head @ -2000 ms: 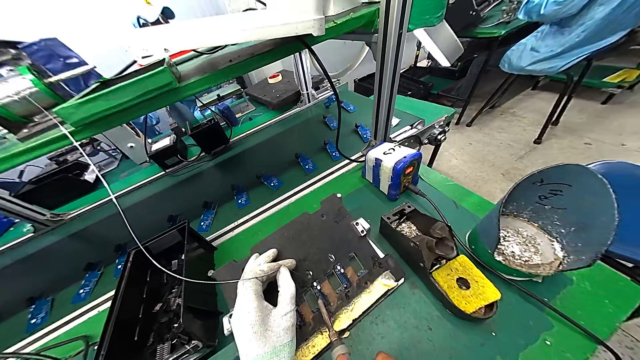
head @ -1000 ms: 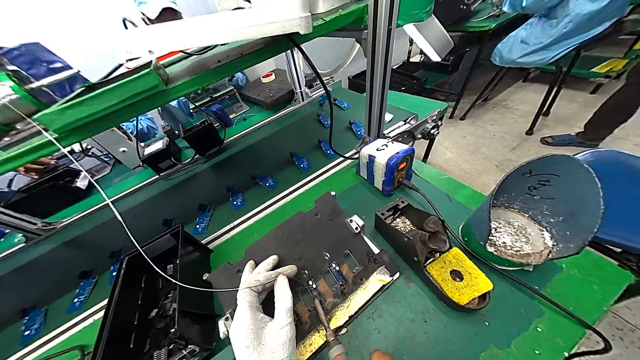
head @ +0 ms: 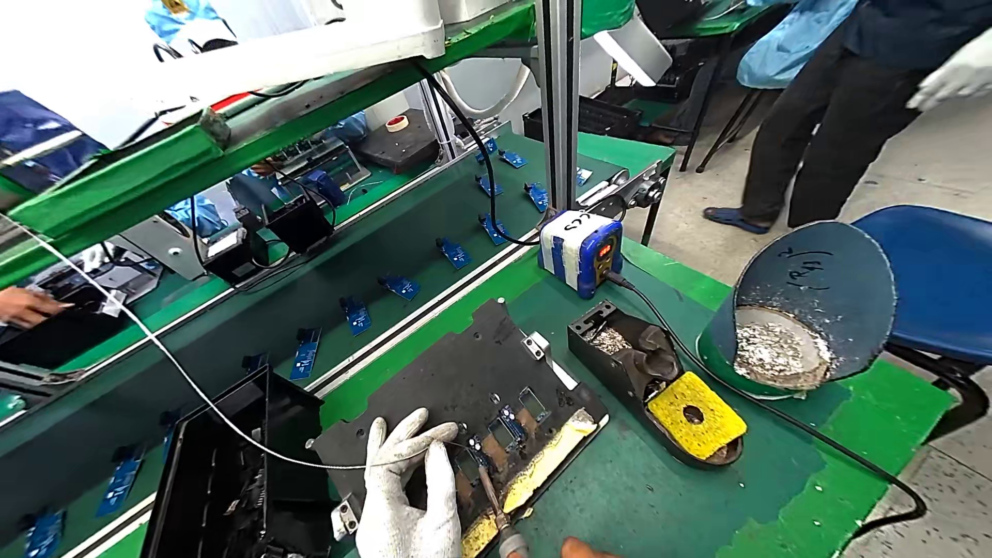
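Note:
My left hand (head: 411, 488), in a white knit glove, pinches a thin solder wire (head: 341, 466) between thumb and fingers over a black fixture plate (head: 434, 380). The wire runs up to the upper left. A soldering iron (head: 496, 500) comes in from the bottom edge, its tip at a small blue circuit board (head: 474, 449) in the plate, close to my left fingertips. Another small blue board (head: 508, 426) lies beside it. Of my right hand (head: 581, 549) only a bare bit shows at the bottom edge, by the iron's handle; its grip is hidden. Yellow tape (head: 535, 473) lines the plate's near edge.
Right of the plate are an iron stand with yellow sponge (head: 697, 415), a blue-white soldering station (head: 581, 248) and a dross-filled container (head: 783, 349). A black bin (head: 232, 465) stands left. Behind runs a conveyor with blue boards (head: 453, 253). A person (head: 837, 116) stands at the upper right.
A person's legs and gloved hand have come into view at the upper right. The iron's tip and my left hand stay at the plate.

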